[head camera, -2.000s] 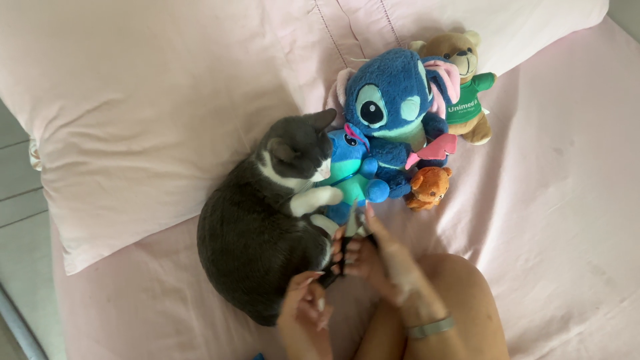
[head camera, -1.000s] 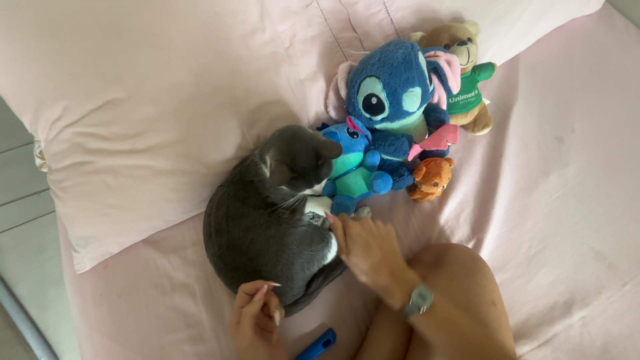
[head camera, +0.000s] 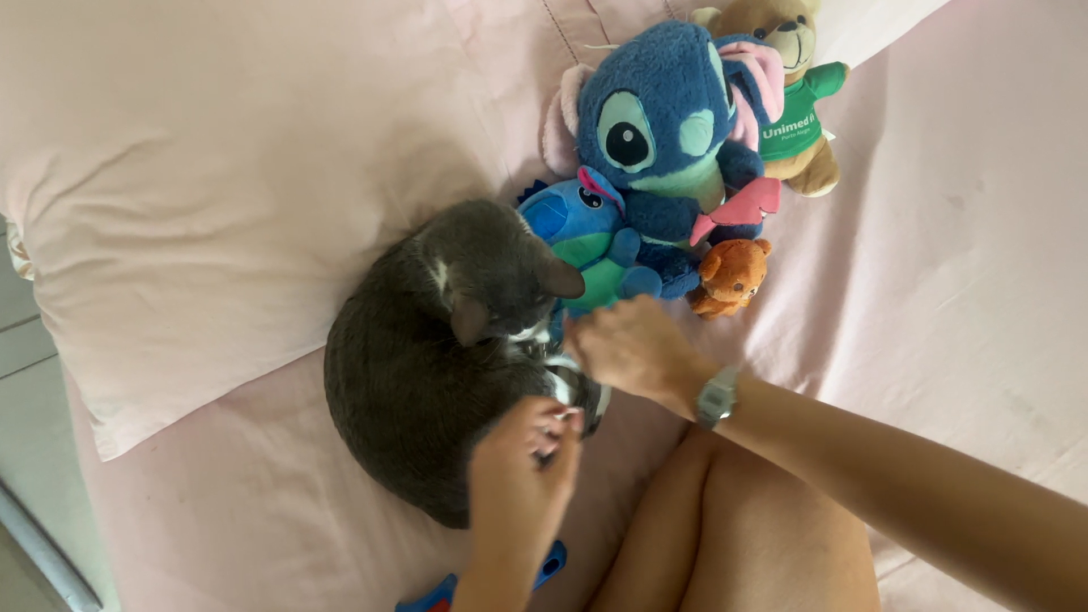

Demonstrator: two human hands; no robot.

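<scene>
A grey and white cat [head camera: 399, 365] lies curled on the pink bed sheet, its head bent down toward its paws. My left hand [head camera: 531, 455] is at the cat's lower right side, fingers bent near its hind part; whether they grip anything is unclear. Just right of the cat's lowered face is my right hand [head camera: 625, 344], blurred, fingers curled, a watch [head camera: 716, 397] on its wrist. What lies within its fingers is hidden. Partly behind my left forearm, a blue tool with a red part [head camera: 551, 563] rests on the sheet.
Above my right hand sit a small blue plush toy [head camera: 582, 234], a large blue plush toy [head camera: 659, 110], a tan teddy bear in a green shirt [head camera: 790, 119] and a small orange plush bear [head camera: 733, 276]. A pink pillow [head camera: 170, 212] lies at left. My bent leg [head camera: 765, 510] is below.
The cat has lowered its head toward its paws. My left hand has moved up and right, from beside the blue tool to the cat's hind part.
</scene>
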